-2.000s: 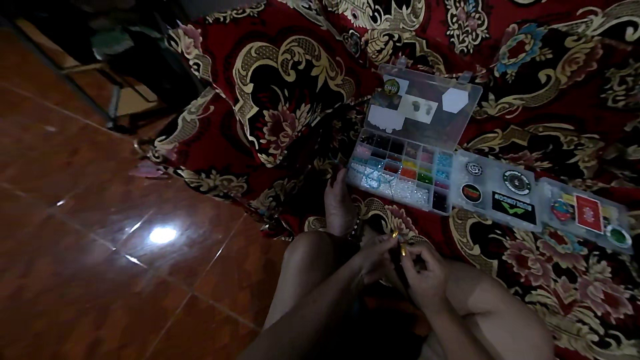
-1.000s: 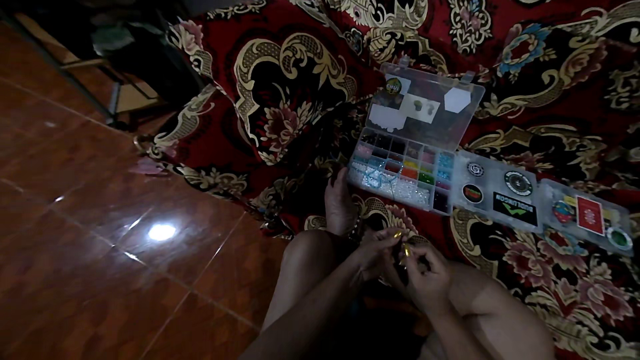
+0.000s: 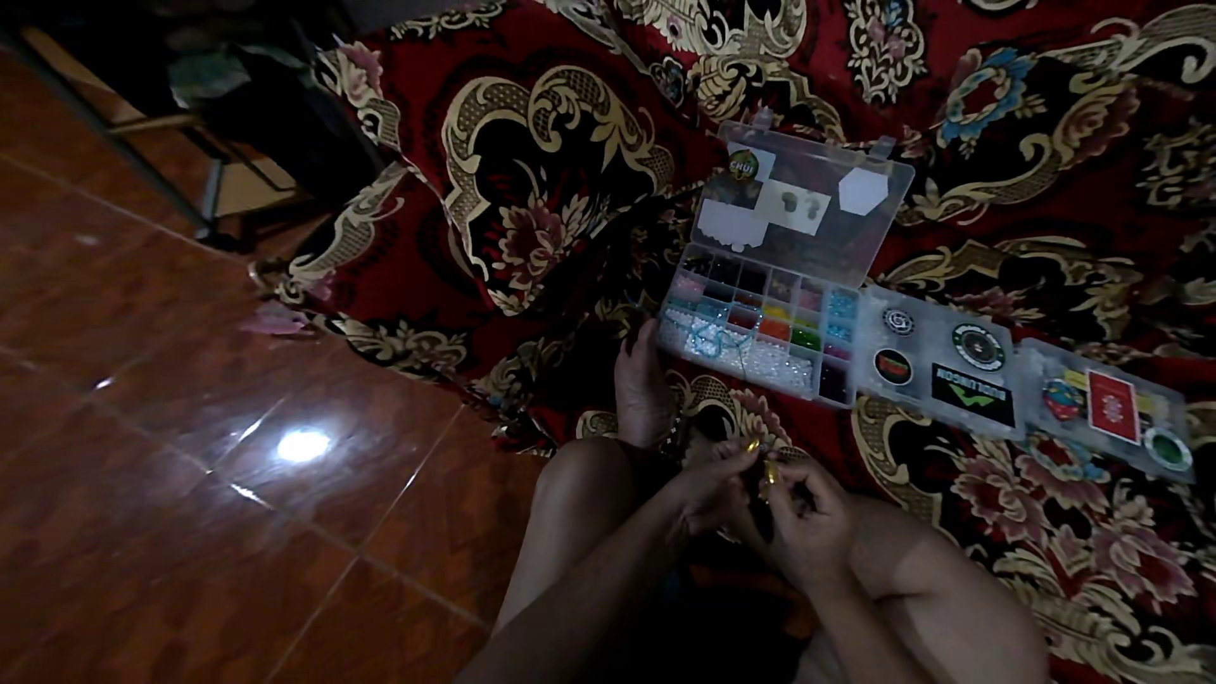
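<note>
My left hand (image 3: 714, 484) and my right hand (image 3: 807, 513) meet low over my lap, thumbs and fingertips close together, nails painted gold. Something very small and dark seems to be between the fingertips, too dim to identify. Just beyond them lies a clear plastic bead organizer (image 3: 700, 359) with its lid (image 3: 807, 249) raised. Its compartments hold dark, pink, blue, orange, green and clear white beads (image 3: 774, 366). A light blue strand (image 3: 712, 334) rests across the front compartments.
Two closed plastic cases with stickers (image 3: 926, 401) (image 3: 1121, 446) lie right of the organizer on a red floral cover (image 3: 570, 237). My bare foot (image 3: 643, 389) is beside the organizer. A shelf rack (image 3: 204, 180) stands at upper left on the tiled floor (image 3: 190, 532).
My fingers have shifted slightly near each other at the same spot above my lap. The organizer and the closed cases have stayed in place.
</note>
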